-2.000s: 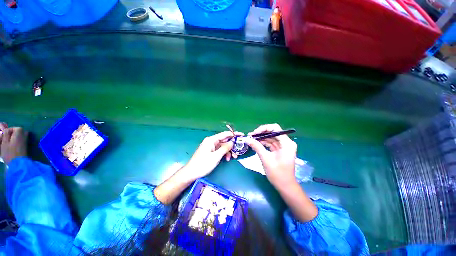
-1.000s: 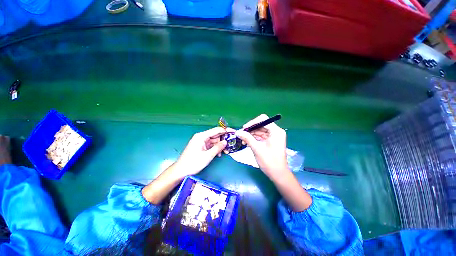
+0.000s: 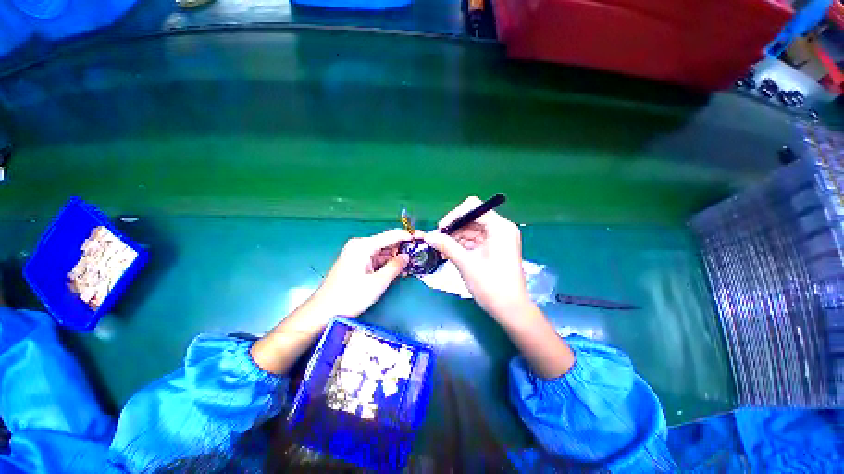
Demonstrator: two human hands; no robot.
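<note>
My left hand (image 3: 368, 268) holds a small round electronic unit (image 3: 422, 258) by its left side, above the green surface. A yellow-gold flex cable (image 3: 406, 222) sticks up from the unit. My right hand (image 3: 483, 257) holds black tweezers (image 3: 475, 213), their rear end pointing up and right; its fingertips touch the unit's right side. The tweezer tips are hidden or too small to tell. A blue parts bin (image 3: 428, 370) with small pale pads (image 3: 370, 372) stands below my hands, partly covered by dark hair.
White paper (image 3: 448, 280) and crumpled clear plastic (image 3: 540, 281) lie beside my right wrist, with a dark thin tool (image 3: 595, 302). Another blue bin (image 3: 39, 262) is left, near a neighbour's sleeve (image 3: 42, 370). Stacked plastic trays (image 3: 763, 296) stand right, red bins (image 3: 611, 42) beyond the belt (image 3: 231, 130).
The view has shifted, so the far ledge and red bins sit higher in the picture. The neighbour's hand has left the view. The unit has turned a little in my fingers; both hands keep their holds.
</note>
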